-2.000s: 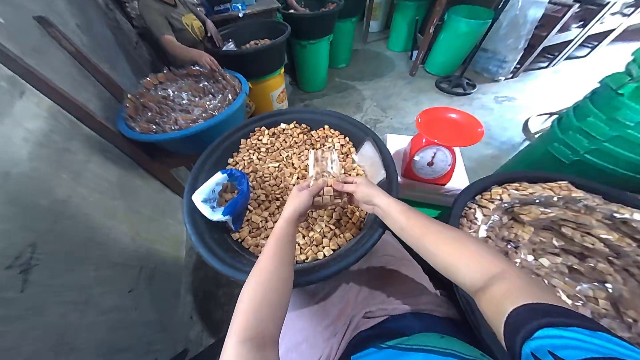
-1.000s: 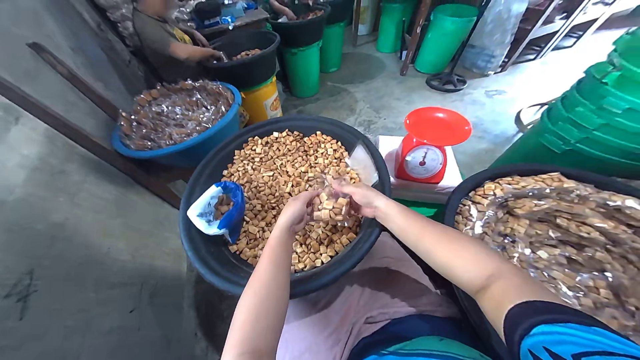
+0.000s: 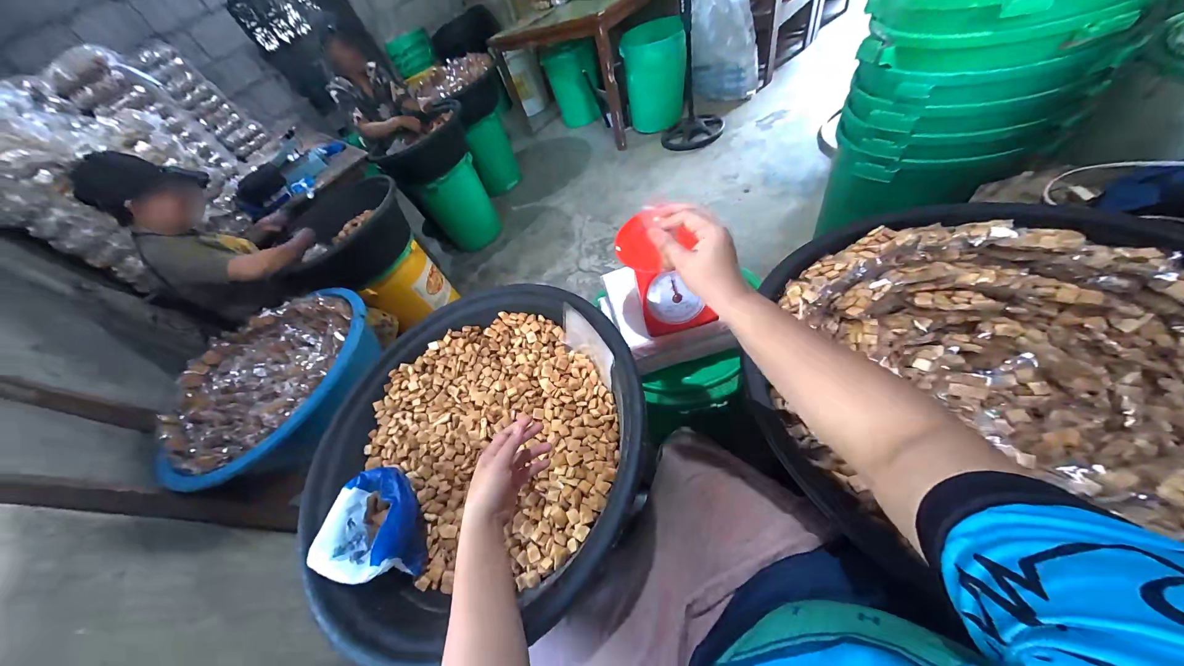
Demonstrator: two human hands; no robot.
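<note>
My left hand hovers with its fingers apart and nothing in it, over small brown square snack pieces in a round black tub. Just above the red pan of a dial scale is my right hand, its fingers bent together. A faint clear blur shows at its fingertips; whether it holds a bag cannot be made out. A blue and white bag with some brown pieces inside lies at the tub's left side. A whitish sheet rests against the tub's far right inner wall.
Filled clear packs heap in a black tub at right; more packs fill a blue tub at left. Stacked green tubs stand behind the right tub. Two people work at black tubs at back left, one nearer, one farther.
My hands were together over the snack pieces, around a clear bag. They are now apart: the right has moved to the scale pan, the left stays over the tub, fingers spread. The view has shifted.
</note>
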